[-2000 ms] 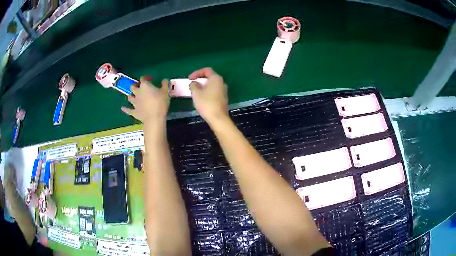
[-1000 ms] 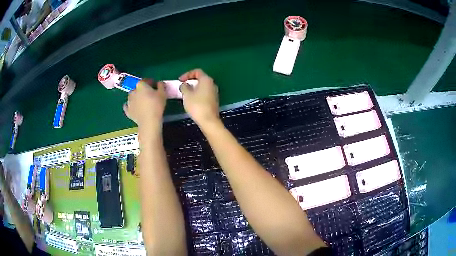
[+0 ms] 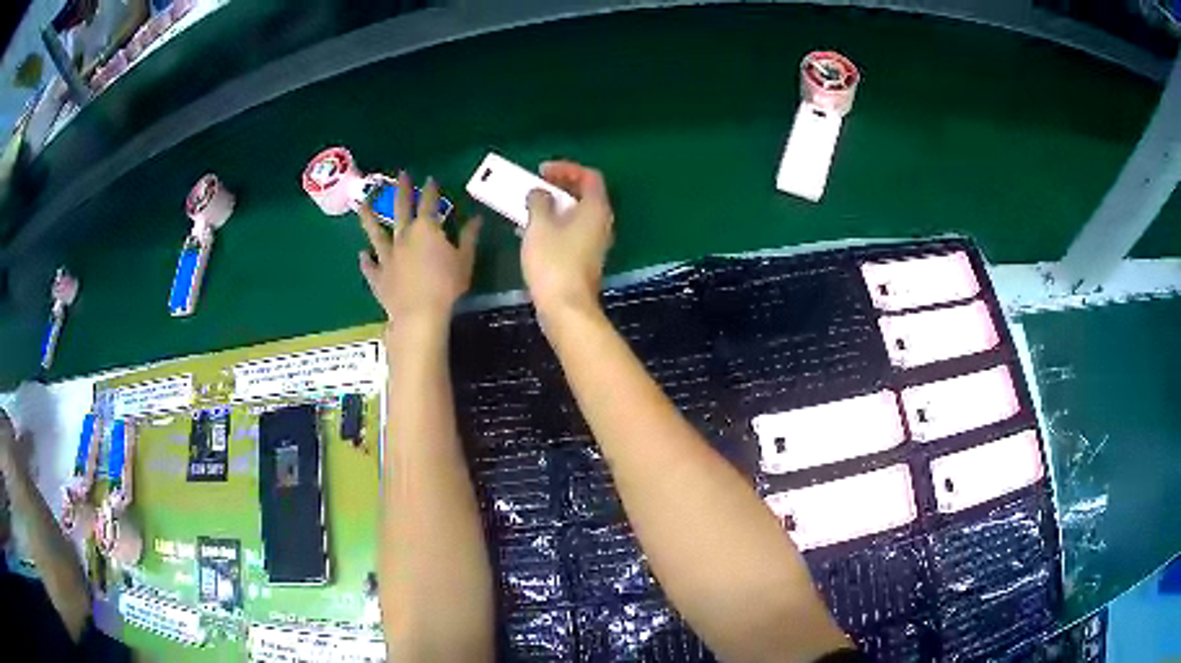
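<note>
My right hand [image 3: 570, 240] holds a pale pink handle cover [image 3: 516, 191] by its right end, above the green belt. The cover is tilted, its small dark slot at the upper left end. My left hand [image 3: 421, 259] has its fingers spread over the handle of an open fan unit [image 3: 334, 181]. The round pink head and part of the blue battery [image 3: 389, 201] show past the fingers. I cannot tell whether the left hand grips the handle or only touches it. The cover and the fan unit are apart.
Two more open fan units [image 3: 191, 266] lie left on the conveyor belt [image 3: 622, 78]; a closed fan [image 3: 809, 149] lies right. The black parts tray [image 3: 777, 324] holds several covers. The printed mat [image 3: 168, 518] bears a dark phone shape [image 3: 293, 492]. Another person's arm [image 3: 45, 531] is at far left.
My hands have moved apart; the left fingers have spread. The cover is now tilted and away from the left hand. The closed fan has shifted right in view.
</note>
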